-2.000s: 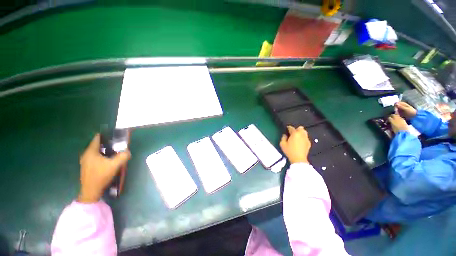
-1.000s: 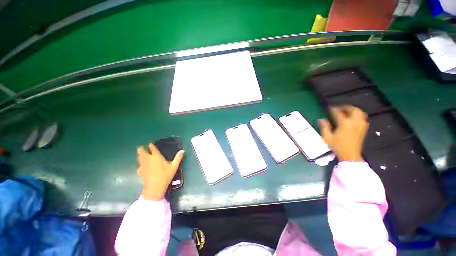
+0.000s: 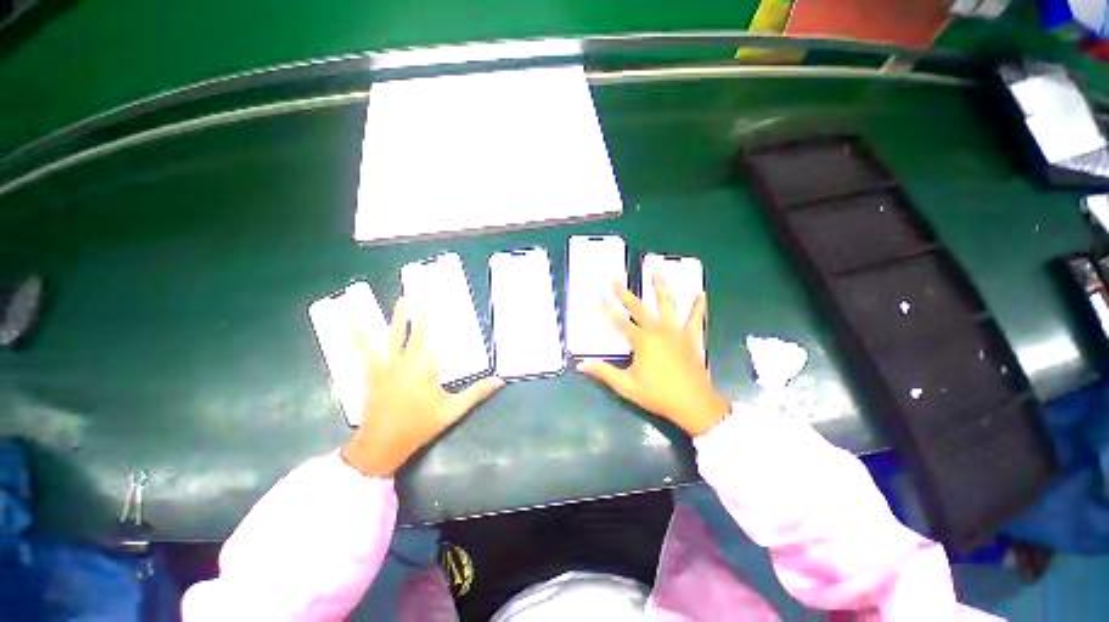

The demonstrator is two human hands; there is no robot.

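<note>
Several thin slabs with glowing white faces and dark edges, display assemblies by their look, lie upright side by side in a row on the green bench. They include the leftmost slab (image 3: pixel 335 318), the middle slab (image 3: pixel 525 318) and one right of the middle (image 3: pixel 596 273). My left hand (image 3: pixel 407 395) is spread flat over the two leftmost slabs, thumb pointing right. My right hand (image 3: pixel 663 365) is spread over the two rightmost slabs, thumb pointing left. Both hands have their fingers apart and partly cover the slabs. Neither hand grips a slab.
A white board (image 3: pixel 487 152) lies behind the row. A crumpled white scrap (image 3: pixel 776 362) is by my right sleeve. A long black tray (image 3: pixel 857 261) with small white bits lies at right. A binder clip (image 3: pixel 134 498) is on the front left edge. Blue sleeves show at both sides.
The slabs now stand straighter and closer together, with one more white face at the left. The dark slab under my left hand no longer shows. My right hand moved left from near the tray onto the slabs.
</note>
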